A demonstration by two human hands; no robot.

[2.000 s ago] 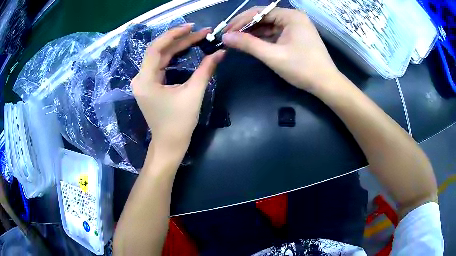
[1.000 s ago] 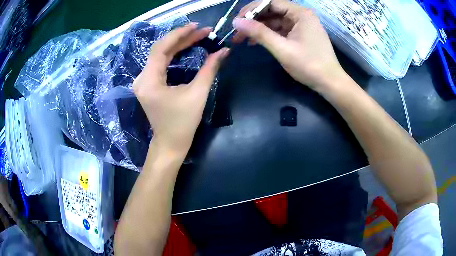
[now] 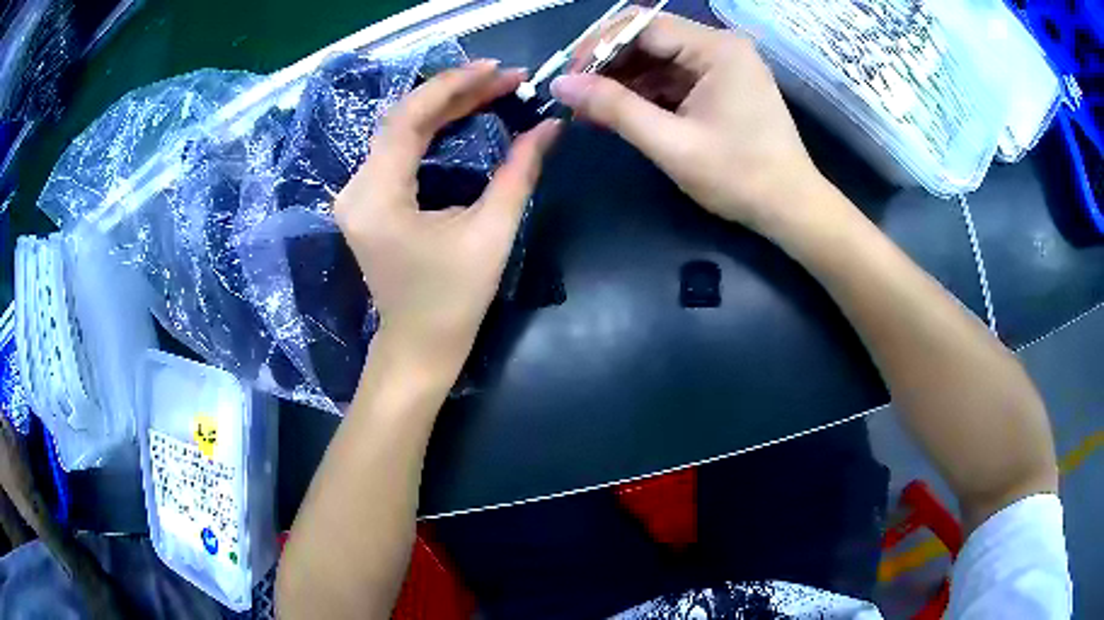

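My left hand (image 3: 442, 230) pinches a small black block (image 3: 523, 112) between thumb and fingertips at the top centre. One white stem (image 3: 559, 61) rises from the block, slanting up to the right. My right hand (image 3: 696, 115) holds a second white stem (image 3: 609, 46) between thumb and fingers, its fine metal end pointing at the block. Whether that tip touches the block cannot be told. Two more black blocks lie on the dark table, one at the middle (image 3: 700, 283) and one (image 3: 551, 288) beside the left wrist.
A clear bag of black blocks (image 3: 272, 218) lies left of my left hand. A clear tub of white stems (image 3: 896, 73) is at upper right. A labelled tub (image 3: 200, 478) and stacked trays (image 3: 61, 351) are at lower left. A blue bin (image 3: 1075, 73) is at the right edge.
The right hand drew back slightly from the block a second ago and is now closer again, with its stem nearly alongside the other. The left hand has shifted slightly right, still holding the block.
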